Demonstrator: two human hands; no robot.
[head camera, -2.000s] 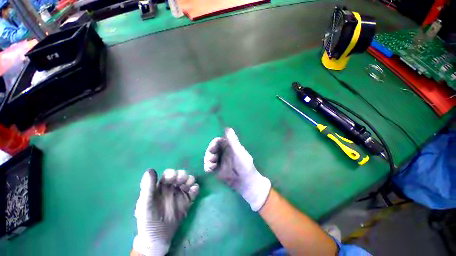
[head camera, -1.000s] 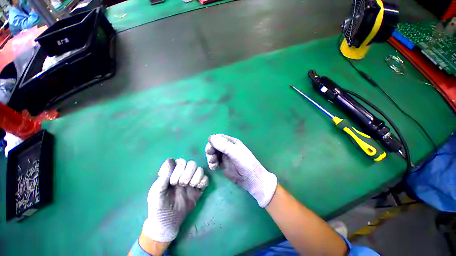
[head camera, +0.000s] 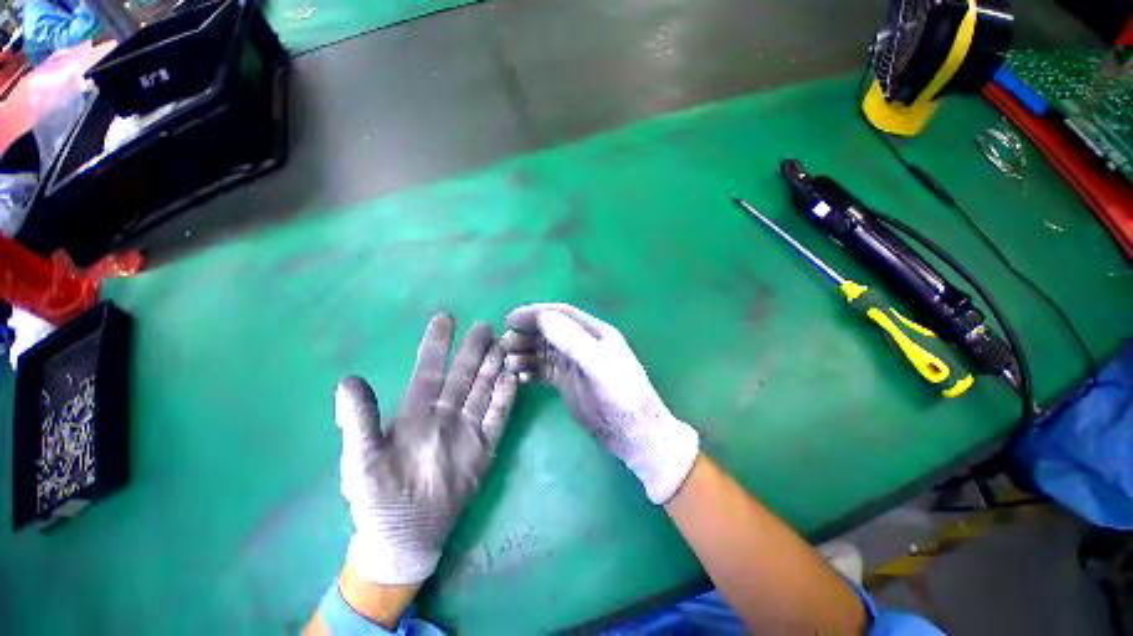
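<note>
My left hand (head camera: 429, 454) is in a white knit glove with a grey palm. It is palm up above the green mat (head camera: 646, 286), fingers spread, holding nothing. My right hand (head camera: 596, 385), in the same kind of glove, is just right of it. Its fingers are curled and close to or touching the left fingertips; nothing shows in it, but its palm is partly hidden. To the right lie a yellow-and-black screwdriver (head camera: 913, 344) with a silver shaft and a black electric screwdriver (head camera: 895, 263) with a cord.
A black tray (head camera: 72, 416) with small metal parts is at the left, near red plastic (head camera: 56, 280). Black bins (head camera: 162, 137) stand behind it. A black drum with a yellow band (head camera: 938, 56), wire loops (head camera: 1001, 152) and a green circuit board (head camera: 1075, 93) are at the far right. Blue fabric shows at right.
My left hand has opened from curled fingers to a spread palm. My right hand stays curled and has moved slightly up. The view has shifted, so the bench things sit differently in the picture.
</note>
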